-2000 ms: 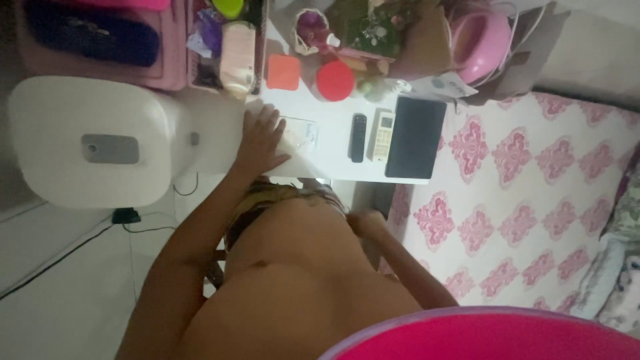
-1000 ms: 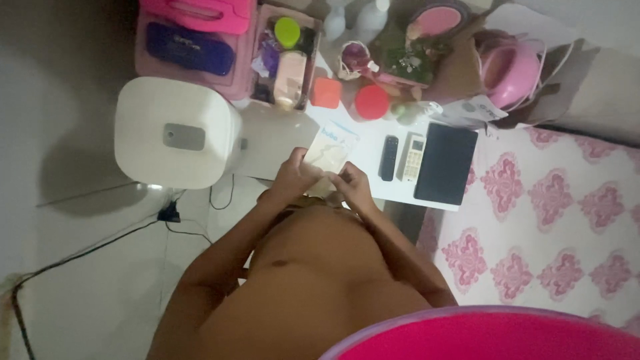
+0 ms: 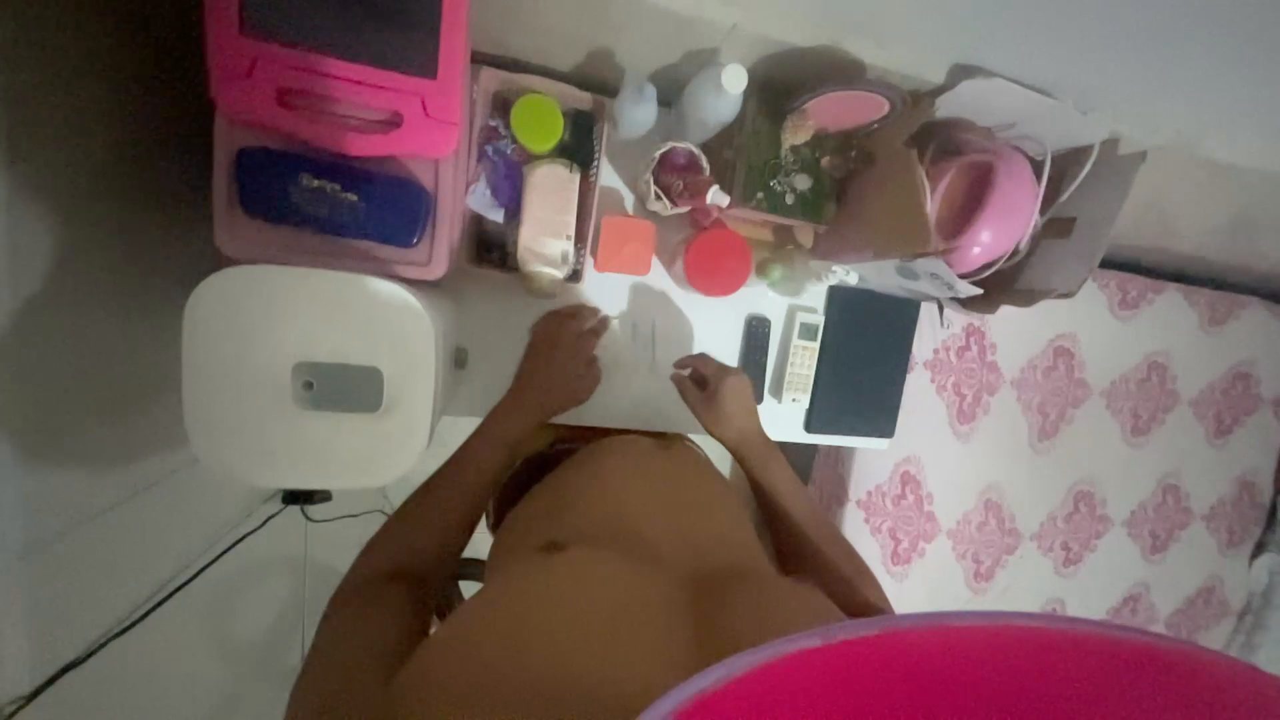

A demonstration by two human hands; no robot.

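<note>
My left hand (image 3: 560,362) is over the white tabletop (image 3: 490,345), with its fingers curled. To the right, my right hand (image 3: 718,398) has its thumb and forefinger close together, and a small whitish bit shows at their tips. Between the hands lies a pale, washed-out patch with faint lines, perhaps a thin paper or clear sheet (image 3: 645,340). Glare hides its edges, and I cannot tell whether either hand grips it. A black remote control (image 3: 755,358) is just right of my right hand, beside a white remote control (image 3: 801,357) and a dark flat tablet-like thing (image 3: 866,362).
A red lid (image 3: 718,261) and an orange square (image 3: 626,245) sit beyond my hands. Behind are a filled basket (image 3: 597,190), bottles (image 3: 712,100) and a paper bag (image 3: 1090,230). A white rounded appliance (image 3: 310,440) stands left, a patterned bed (image 3: 1010,450) right.
One second ago both hands were together on a pale printed sheet or packet; now they are apart. Two seconds ago my left hand lay flat on the table and my right was lower, beside my body.
</note>
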